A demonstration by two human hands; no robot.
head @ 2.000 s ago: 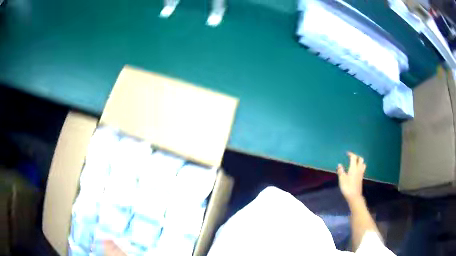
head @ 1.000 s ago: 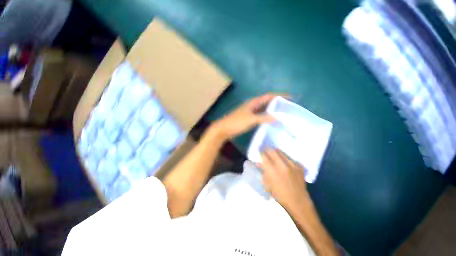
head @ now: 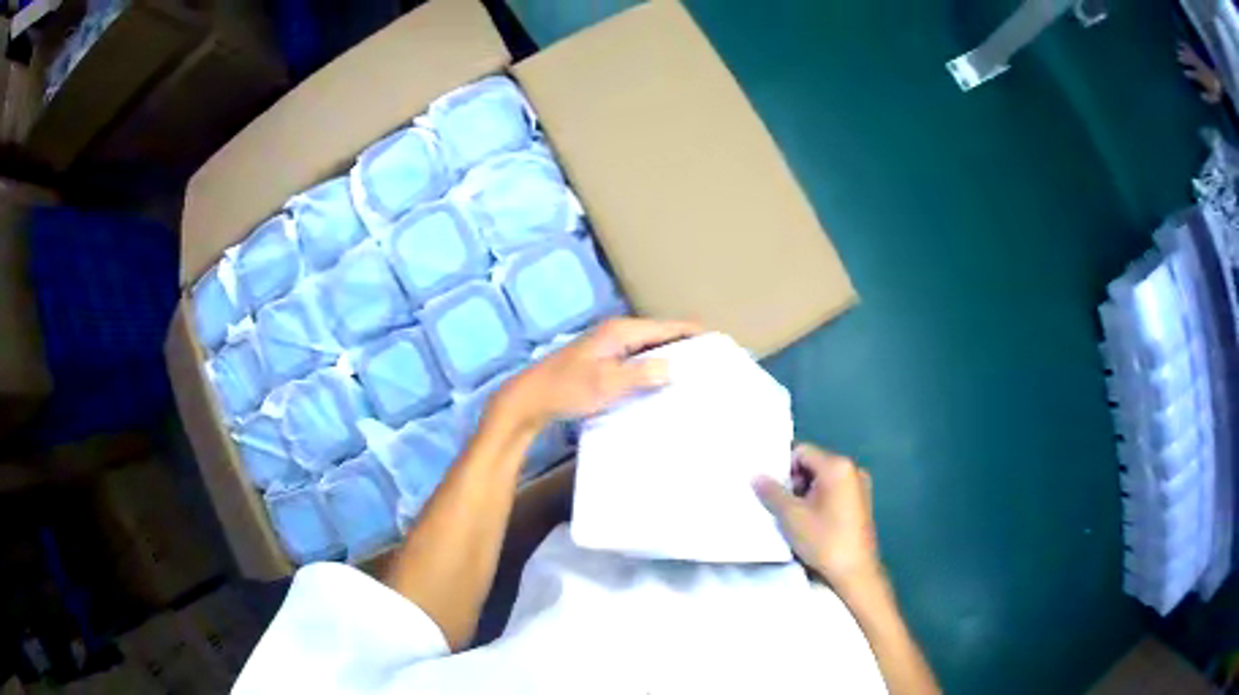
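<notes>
A white blister tray [head: 686, 462] is held between my two hands over the bench edge, close to my body. My left hand [head: 591, 373] lies on its upper left side with the fingers over the top. My right hand [head: 826, 513] pinches its right edge. To the left is the open master carton [head: 218, 448], with rows of wrapped units [head: 473, 333] in thin white film, pale blue faces up. Part of the carton's near side is hidden by my left forearm.
A wide carton flap [head: 693, 177] lies over the green bench [head: 951, 340]. A nested tray stack [head: 1171, 435] stands at the right. A clear strip [head: 1012, 41] is at the top. Brown cartons [head: 129, 82] and a blue plastic crate [head: 102, 319] are at the left. Part of another person's hand shows top right.
The tray has moved closer to my body and turned, and my hands now hold it by its sides. The view has swung, so the open carton appears larger and nearer the centre.
</notes>
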